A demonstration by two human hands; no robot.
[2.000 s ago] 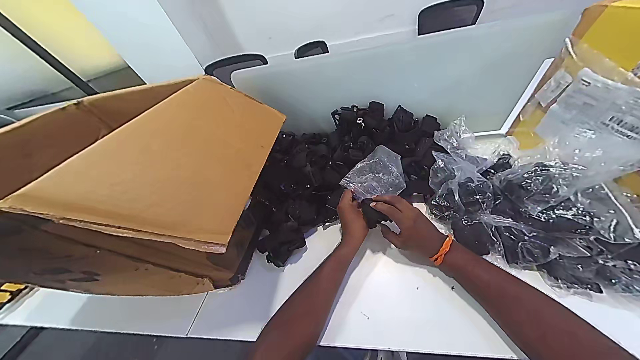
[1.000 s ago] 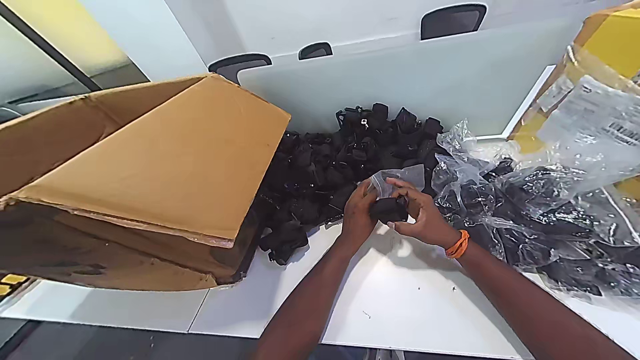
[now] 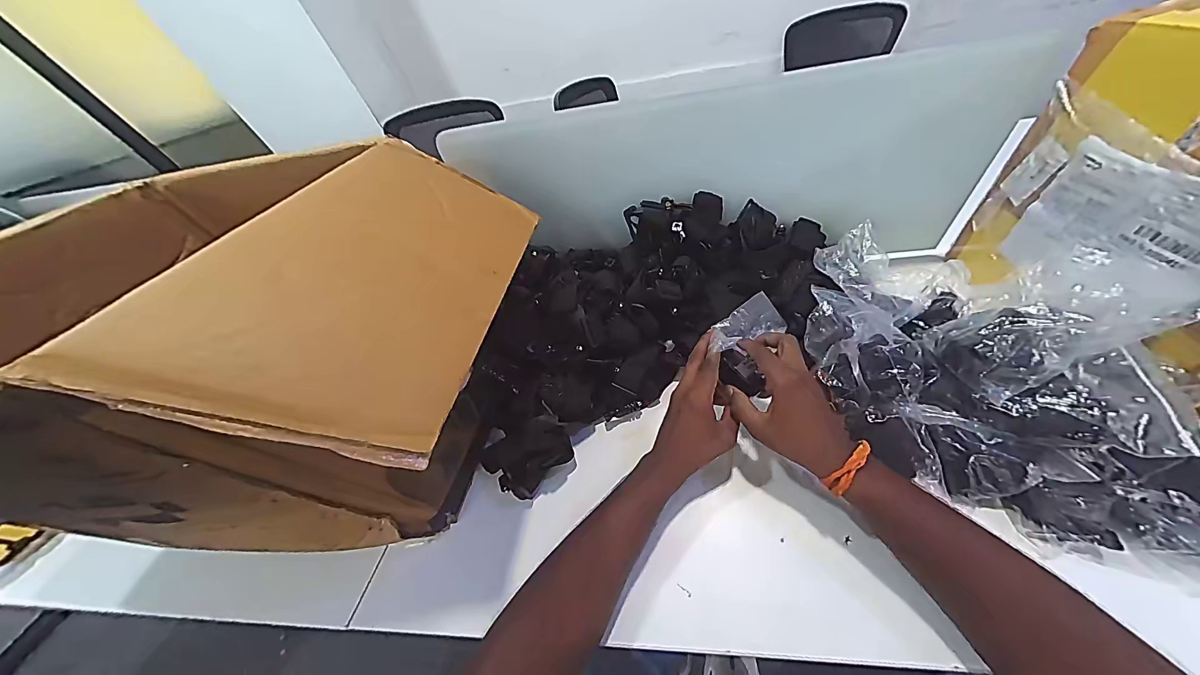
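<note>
Near the middle of the view, my left hand and my right hand meet around a small clear plastic bag. Both hands grip the bag, whose upper part sticks up above the fingertips. A black item shows between the hands, in or against the bag; its kind is partly hidden by the fingers. An orange band circles my right wrist. Just beyond the hands lies a heap of black items, which look like rolled straps or fabric pieces.
A large open cardboard box leans at the left. Black items in clear plastic bags cover the right side of the white table. A yellow and brown box stands at the back right. A pale glass partition rises behind the heap.
The black item showed plainly below the bag in my hands one second ago; now it is mostly covered by my fingers. My hands have shifted slightly and the bag's upper part stands up.
</note>
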